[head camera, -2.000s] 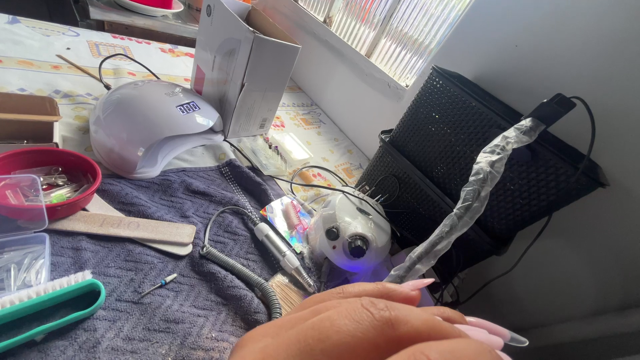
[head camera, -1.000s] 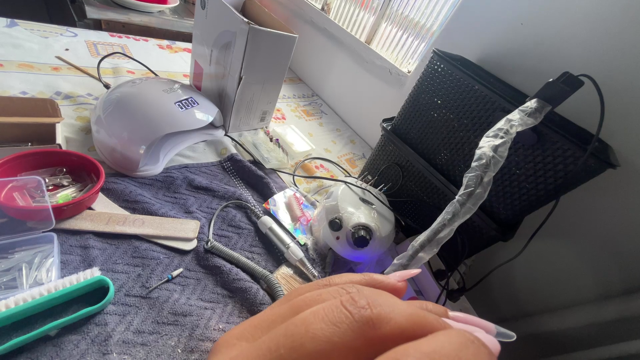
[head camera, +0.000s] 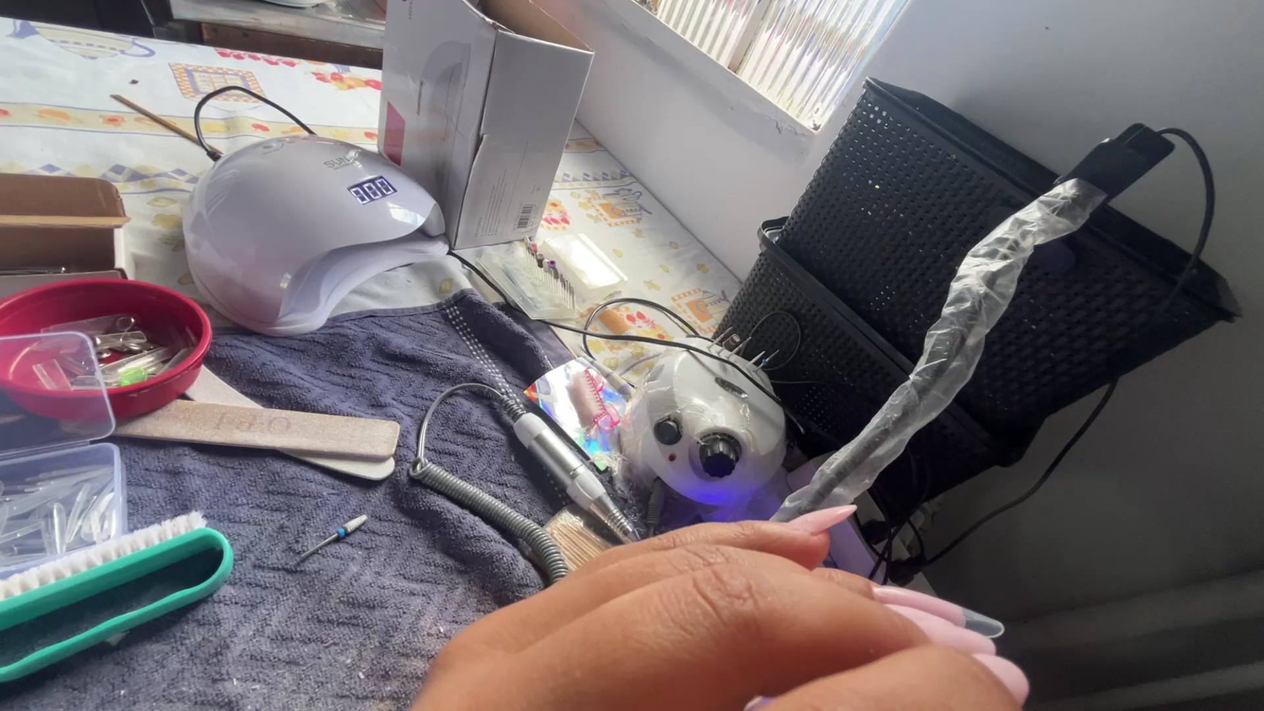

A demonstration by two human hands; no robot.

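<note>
My left hand [head camera: 731,622] reaches in from the bottom edge, back up, fingers curved to the right, with long pale pink nails, one clear-tipped. Its palm side is hidden, so I cannot tell whether it holds anything. My right hand is out of view. Just beyond the fingers stand a white nail drill control unit [head camera: 706,425] and a flexible arm wrapped in clear plastic [head camera: 948,346]. The silver drill handpiece [head camera: 568,469] lies left of the unit, its tip near my knuckles. A loose drill bit [head camera: 334,538] with a blue band rests on the dark towel [head camera: 296,612].
To the left are a green-handled brush [head camera: 109,592], a clear box of nail tips [head camera: 59,504], nail files [head camera: 267,430] and a red bowl [head camera: 183,380]. Behind stand a white nail lamp [head camera: 286,227] and a white box [head camera: 484,128]. Black baskets [head camera: 928,247] are stacked at right.
</note>
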